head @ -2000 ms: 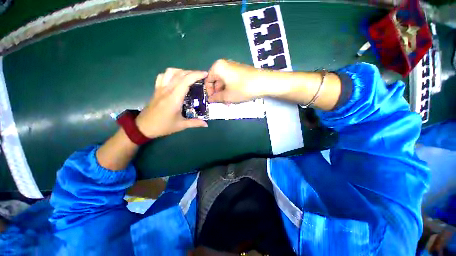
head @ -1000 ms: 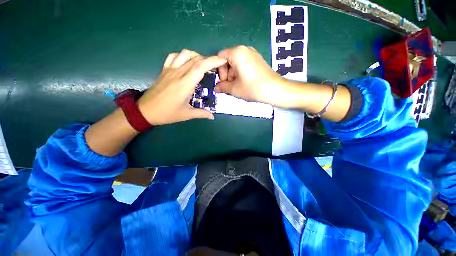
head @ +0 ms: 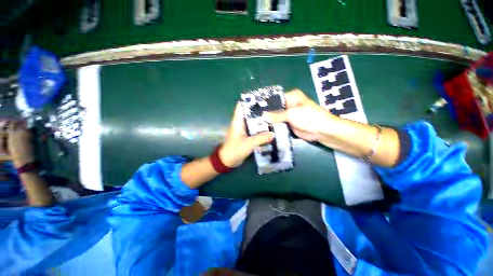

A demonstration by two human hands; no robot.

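The phone unit [head: 268, 129] is held upright in the view over the bench, its dark circuit end away from me and a silvery-white lower part with a dark area nearer. My left hand [head: 238, 141] grips its left edge, thumb across the middle. My right hand [head: 305, 116] is at its right edge, fingers over the upper middle. A black sticker shape [head: 266, 106] seems to lie on the circuit end; fingers partly hide it. The sticker strip [head: 359, 180] lies to the right, black shapes at its far end, plain white nearer, partly under my right forearm.
A red parts box [head: 466, 105] with pale pieces is at the right edge. A pale rail [head: 216, 47] crosses behind the bench, with phone units [head: 273, 9] on the green belt beyond. At left are a blue bin [head: 40, 78], scattered small parts [head: 69, 118] and another person's hand [head: 19, 141].
The phone unit has turned from lying sideways to pointing away from me. Both hands have shifted around it. The view has moved, bringing the belt and the neighbour's place into sight.
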